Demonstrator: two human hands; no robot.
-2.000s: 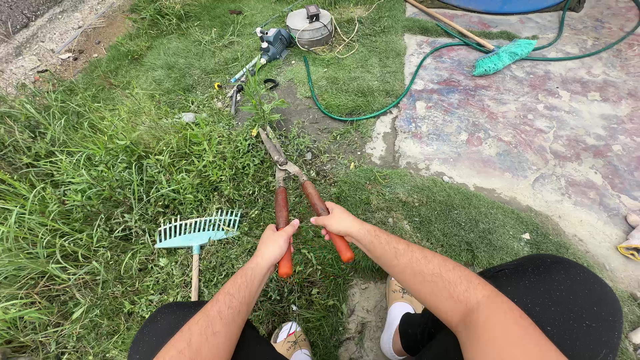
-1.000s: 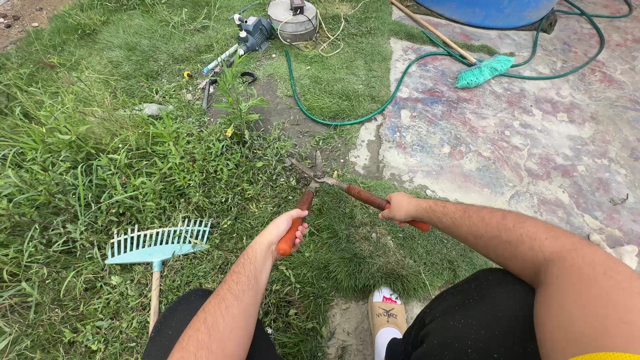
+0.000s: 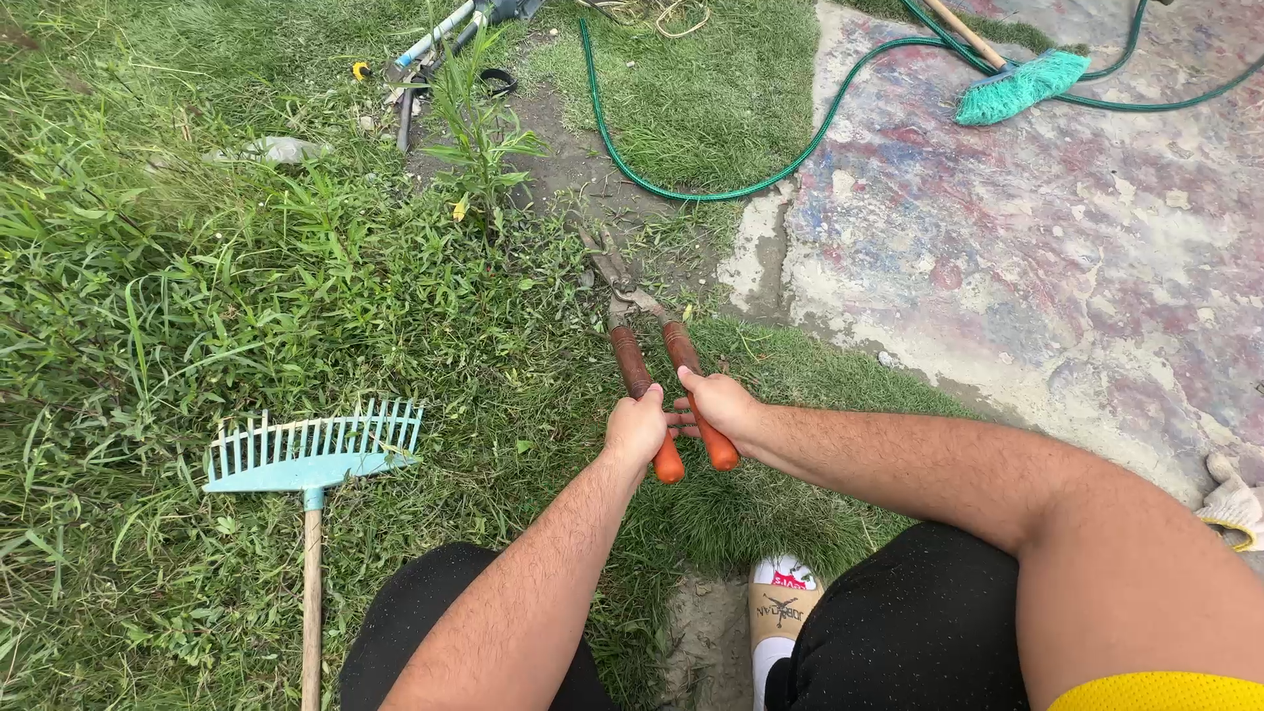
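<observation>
A pair of hedge shears (image 3: 624, 288) with rusty blades and wooden handles tipped in orange is held in front of me. My left hand (image 3: 637, 427) is closed around the left handle, and my right hand (image 3: 718, 407) grips the right one. The two handles are close together, nearly parallel. Both blades point up and slightly left, low over cut grass and bare soil, with their tips nearly together. A leafy weed (image 3: 479, 148) stands just beyond the blades, a little to the left.
A light-blue rake (image 3: 311, 472) lies on the grass at left. Farther off are a green hose (image 3: 703, 196), a teal broom (image 3: 1022, 89) on the stained concrete slab (image 3: 987, 247), and a tool with a pipe (image 3: 434, 35). A work glove (image 3: 1232, 504) lies at right.
One second ago the shears' handles were spread wide, my right hand out to the right. The handles have come together and the blades have closed.
</observation>
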